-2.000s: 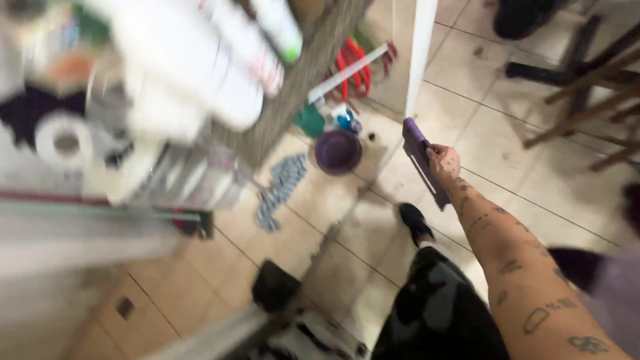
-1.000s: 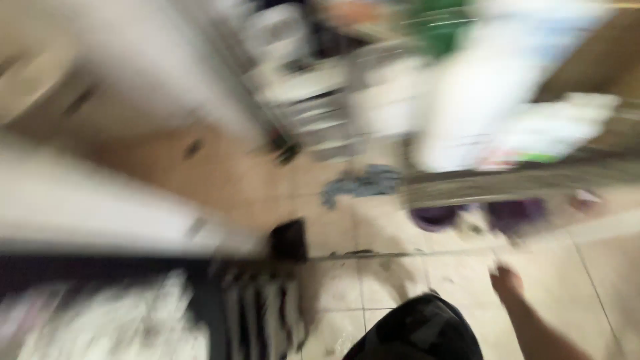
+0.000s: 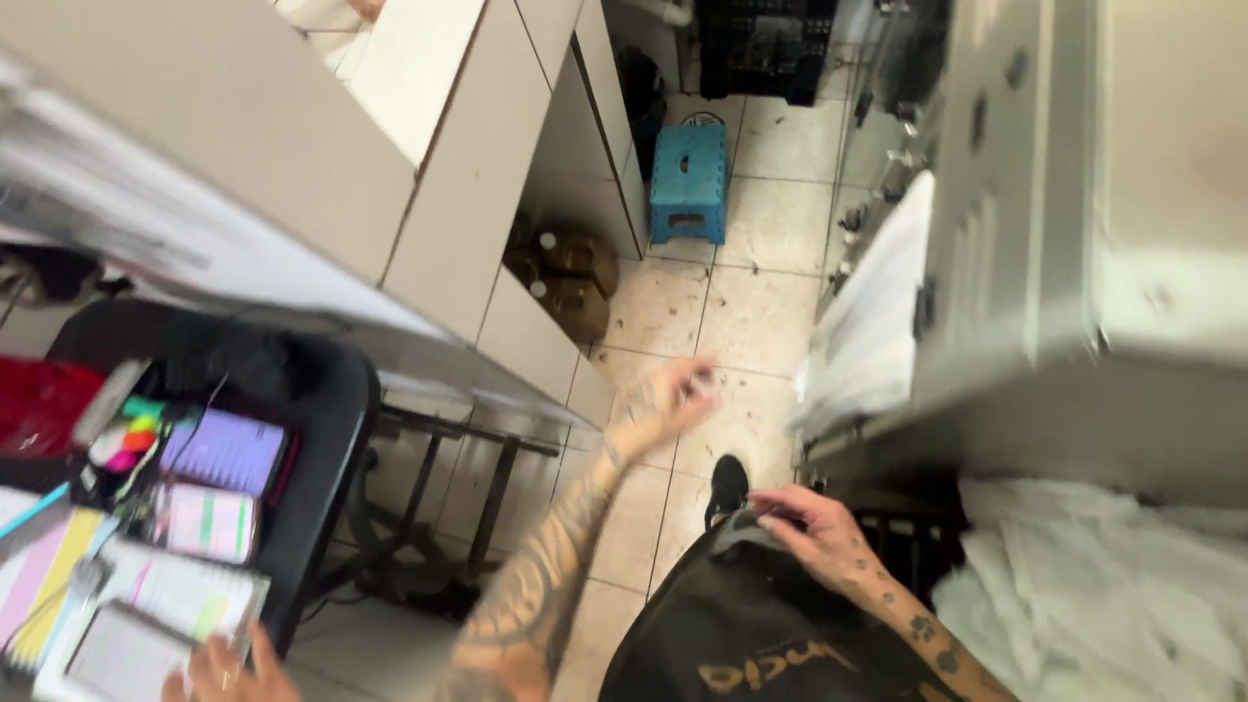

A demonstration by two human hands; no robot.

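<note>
My left hand reaches out over the tiled floor, fingers curled; it is blurred, and whether something small lies between them is unclear. Lower and to the right, my right hand rests at the dark apron over my lap, thumb and fingers a little apart, with no object visible in it. The apron bears writing. Beyond my hands, a teal folding step stool stands on the floor.
Another person's hand is over phones and papers on a black chair or tray at left. A tiled counter flanks the left, metal equipment the right. White cloths lie lower right.
The view has swung to another part of the room. Two seconds ago my right hand held a flat purple object; now no such object shows in it. My left hand has come into view.
</note>
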